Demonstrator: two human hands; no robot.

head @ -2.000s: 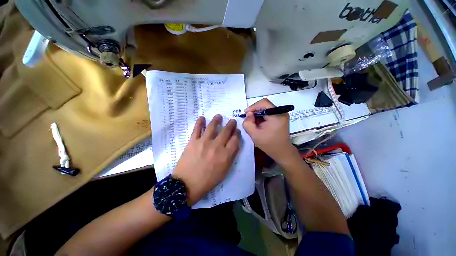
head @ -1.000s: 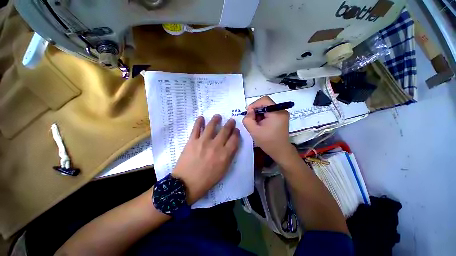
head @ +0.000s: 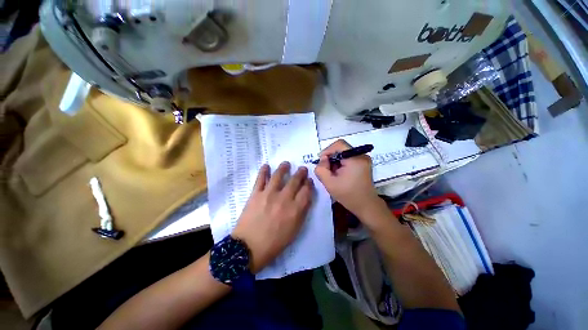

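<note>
A white paper sheet (head: 235, 174) with printed rows lies on the machine bed, over the edge of the camel-brown coat (head: 58, 238). My left hand (head: 274, 206) lies flat on the sheet, fingers spread, with a dark watch on the wrist. My right hand (head: 348, 177) holds a black pen (head: 356, 151), its tip at small handwritten marks on the sheet's right part. A toggle fastening (head: 103, 209) with a white cord and dark bar lies on the coat at the left.
The sewing machine (head: 245, 38) spans the top. Black patches (head: 458, 122) lie right of its pillar, beside checked cloth (head: 509, 71). A red-rimmed tray (head: 438, 201) holding white bundles is at lower right, a dark cloth (head: 499, 300) near it.
The whole view has shifted, so things appear lower and the coat further right. The pen stays at the handwritten marks. My left hand stays on the sheet.
</note>
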